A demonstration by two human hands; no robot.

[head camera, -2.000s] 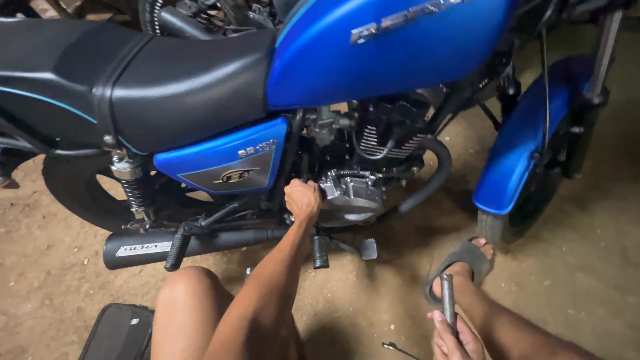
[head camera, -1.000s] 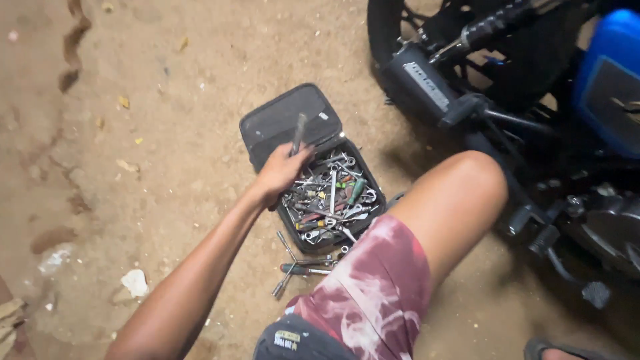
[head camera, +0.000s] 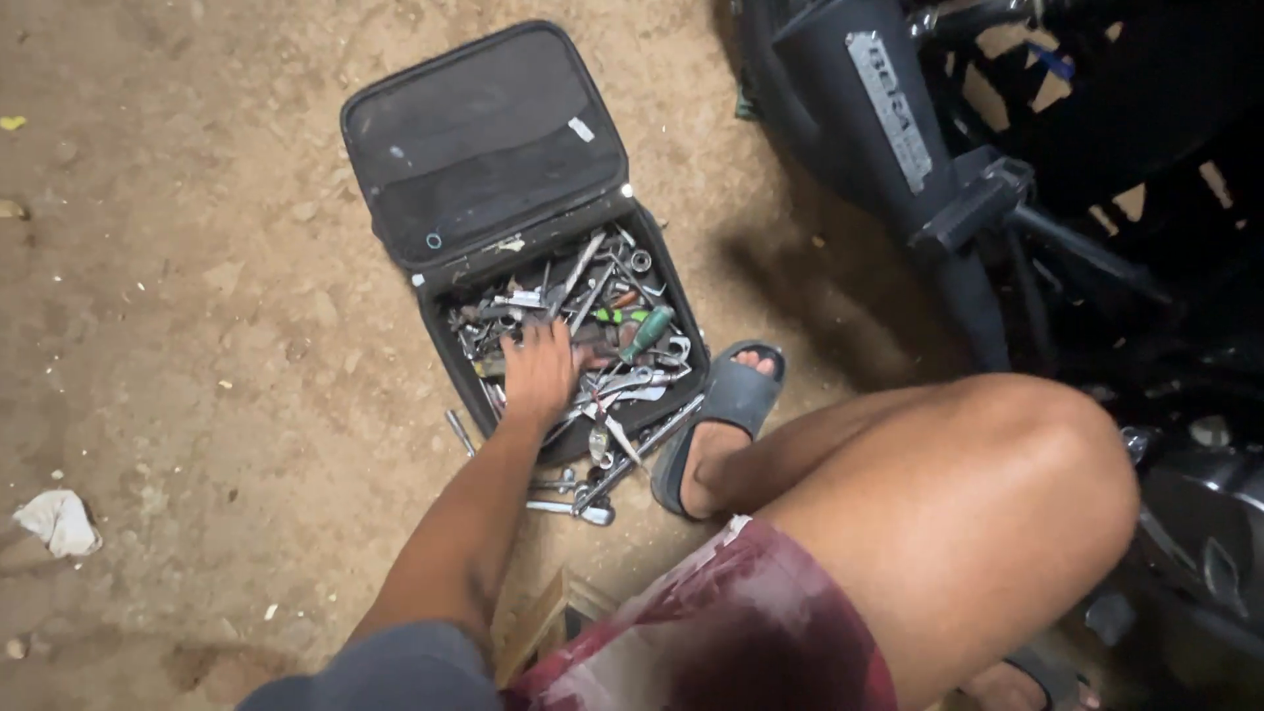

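Observation:
My left hand [head camera: 539,367] reaches into a black zippered fabric tool case [head camera: 431,321], its fingers spread over the heaped tools near the left side. Whether the fingertips touch or grip a tool cannot be told. Beside the hand, to its right, lie a green-handled screwdriver [head camera: 647,334], wrenches [head camera: 614,387] and a loose socket [head camera: 640,261]. The case's lid [head camera: 484,138] is folded back on the ground. Just below the case a ratchet [head camera: 592,512] and other metal tools rest on the dirt. My right hand is out of the frame.
A motorcycle with a black exhaust muffler [head camera: 869,118] stands at the right. My sandaled foot [head camera: 731,425] is beside the case's lower right corner, with my bent knee [head camera: 1047,464] near the motorcycle. A wooden object [head camera: 553,617] and a crumpled white scrap [head camera: 59,523] are on the ground.
The view has swung from the motorcycle to the tool case. One second ago my left hand held a dark cylindrical tool above the case; now the hand is down among the tools, and that tool is not discernible.

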